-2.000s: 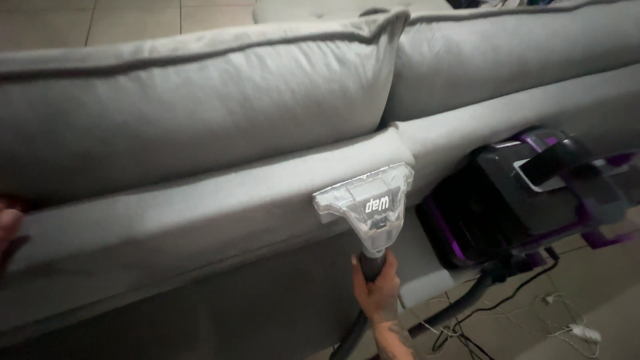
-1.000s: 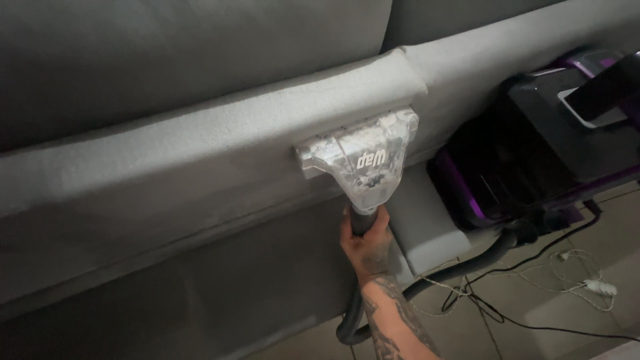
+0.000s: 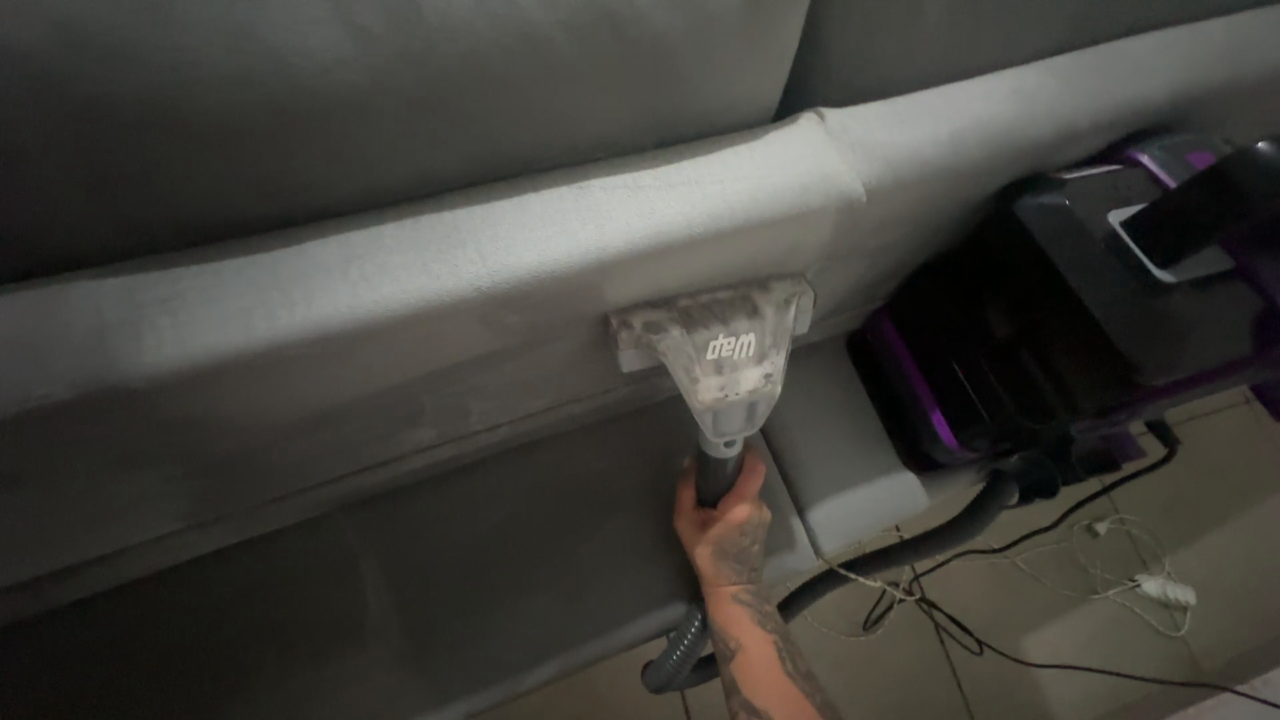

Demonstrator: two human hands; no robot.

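My right hand (image 3: 728, 520) grips the dark handle of a clear plastic Wap upholstery cleaning nozzle (image 3: 735, 350). The nozzle's wide mouth lies against the front face of the grey fabric sofa (image 3: 520, 250), below its pale upper edge. Murky residue shows inside the clear head. A grey corrugated hose (image 3: 900, 550) runs from behind my wrist to the black and purple extractor machine (image 3: 1080, 290) at the right. My left hand is out of view.
The machine stands against the sofa, beside a lower grey padded part (image 3: 850, 460). A black power cord (image 3: 1060, 665) and a thin white cable with a white plug or adapter (image 3: 1165, 590) lie on the tiled floor (image 3: 1230, 500). Large back cushions (image 3: 380, 100) rise behind.
The nozzle has moved from the sofa's upper edge down its front face, still in my right hand. The fingers seen at the left edge two seconds ago are out of view. The view has shifted closer.
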